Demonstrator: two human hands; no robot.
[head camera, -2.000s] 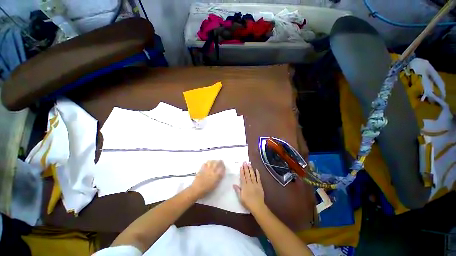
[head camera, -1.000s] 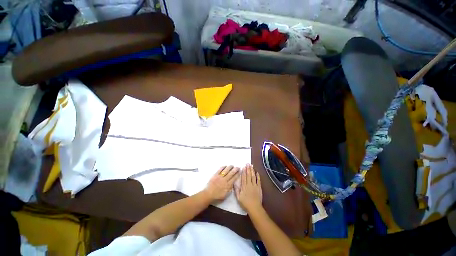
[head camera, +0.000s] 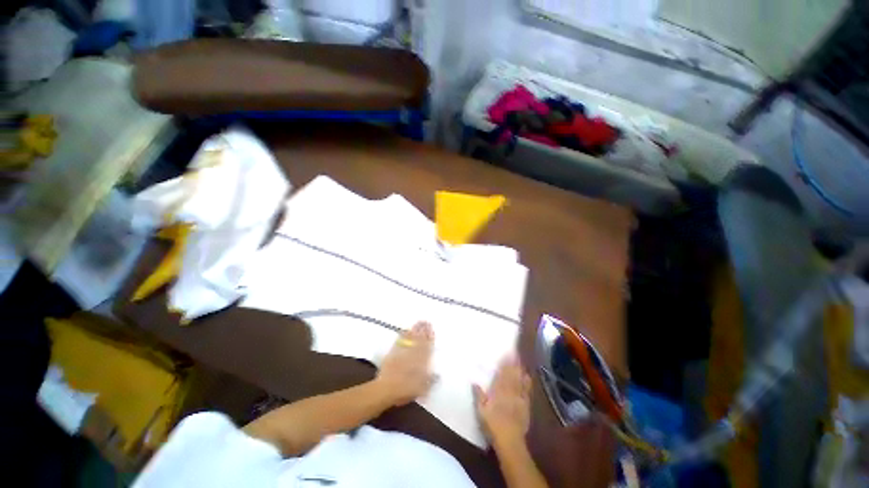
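Note:
A white garment panel (head camera: 381, 262), wrong side up, lies flat on the brown cloth-covered table (head camera: 572, 248). Thin dark seam lines cross it. A small yellow fabric piece (head camera: 465, 217) sticks out above its upper edge. My left hand (head camera: 408, 367) rests on the panel's lower part, wearing a yellowish ring. My right hand (head camera: 505, 405) lies flat at the panel's right edge, fingers pointing up. Neither hand visibly grips the cloth. The steam iron (head camera: 579, 372) rests on the table to the right of my right hand, its red-brown handle visible and blurred.
A crumpled heap of white and yellow panels (head camera: 229, 224) lies at the table's left. A brown padded board (head camera: 281, 78) stands behind. A trough (head camera: 572, 157) with coloured cloth is by the wall. A grey padded board (head camera: 777, 286) is at right. Stacked yellow pieces (head camera: 124, 376) lie low left.
The view has turned, so the table appears rotated and shifted right. My left hand moved right along the panel, then away from my right hand again. The panel still lies flat.

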